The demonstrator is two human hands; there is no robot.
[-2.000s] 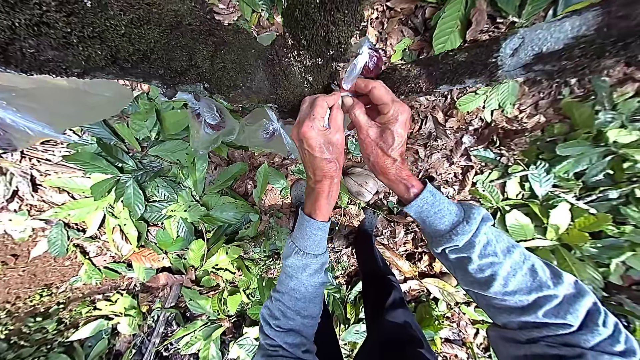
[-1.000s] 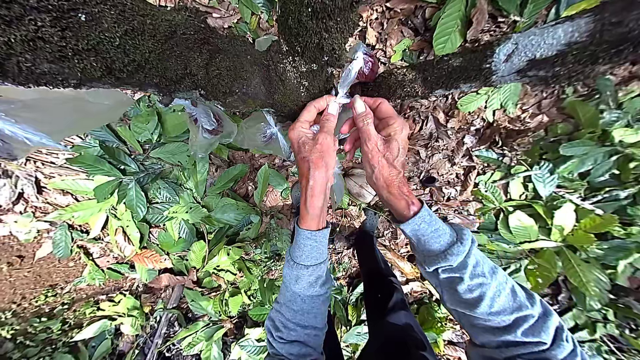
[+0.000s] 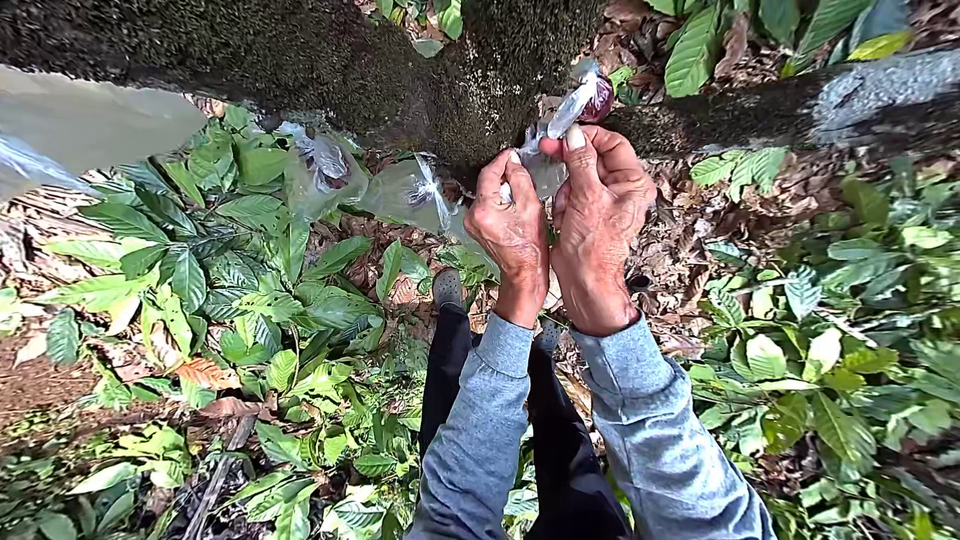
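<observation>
My left hand [image 3: 510,217] and my right hand [image 3: 604,210] are side by side below the mossy trunk, wrists almost touching. Between thumb and fingers, my right hand pinches a gathered clear plastic bag [image 3: 574,105]. Beyond my fingertips, the bag lies against a dark red, rounded fruit or pod [image 3: 598,101] beside the trunk. The fingers of my left hand are curled closed near the lower part of the plastic; a small pale thing [image 3: 505,193] shows between them, and I cannot tell what it is. Loose plastic hangs behind both hands.
A mossy tree trunk [image 3: 300,67] crosses the top, with a branch [image 3: 735,112] running right. Knotted plastic bags [image 3: 427,187] hang along its lower side, and a larger sheet of plastic [image 3: 82,120] is at far left. Leafy plants [image 3: 262,300] and dry leaves surround my feet.
My left hand has moved down from the bag's neck, its fingers now curled lower than those of my right hand. My right hand stays at the plastic near the red fruit or pod.
</observation>
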